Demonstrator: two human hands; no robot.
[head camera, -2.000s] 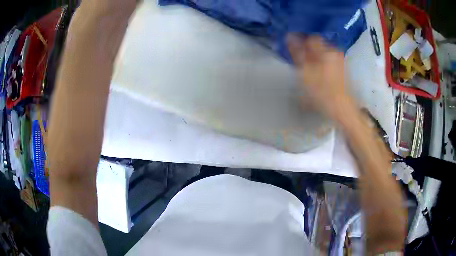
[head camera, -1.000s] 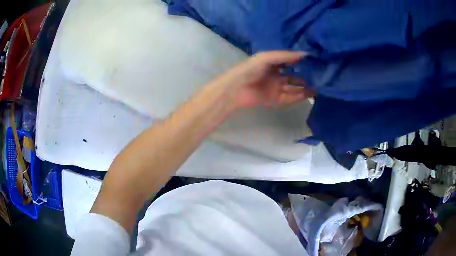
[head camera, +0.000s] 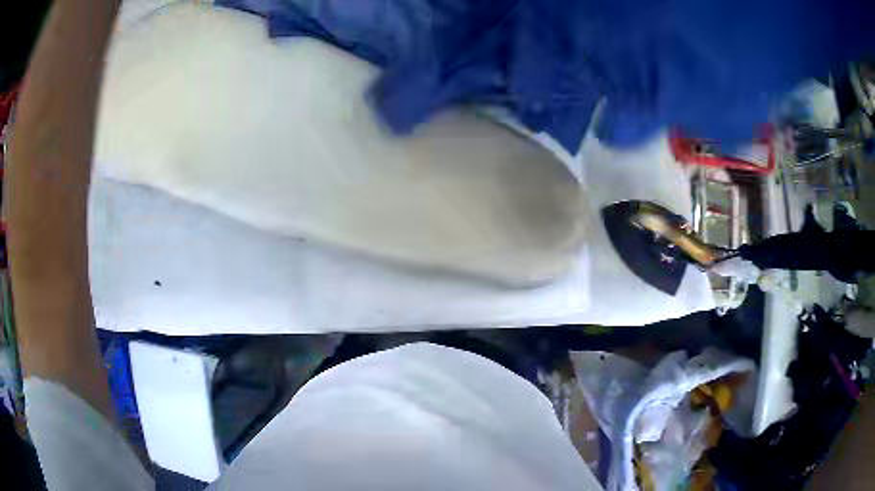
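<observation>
The blue garment (head camera: 595, 67) lies crumpled across the top of the picture, its lower edge hanging over the far side of the cream padded form (head camera: 336, 182). The steam iron (head camera: 648, 245) sits on the white table cover at the form's right end, dark plate with a tan handle, no hand on it. My left forearm runs up the left edge and leaves at the top; my left hand is out of the picture. Only a blurred bit of my right arm shows in the lower right corner; my right hand is not in view.
A wire iron rest (head camera: 720, 206) and a red basket edge (head camera: 724, 149) are at the right. A black hose (head camera: 815, 251) runs right from the iron. A white-lined bin with yellow scraps (head camera: 705, 393) is below right, a white stool (head camera: 173, 408) below left.
My left hand has left the garment and gone out past the top left. The garment has moved up off the right end, uncovering the iron and the iron rest.
</observation>
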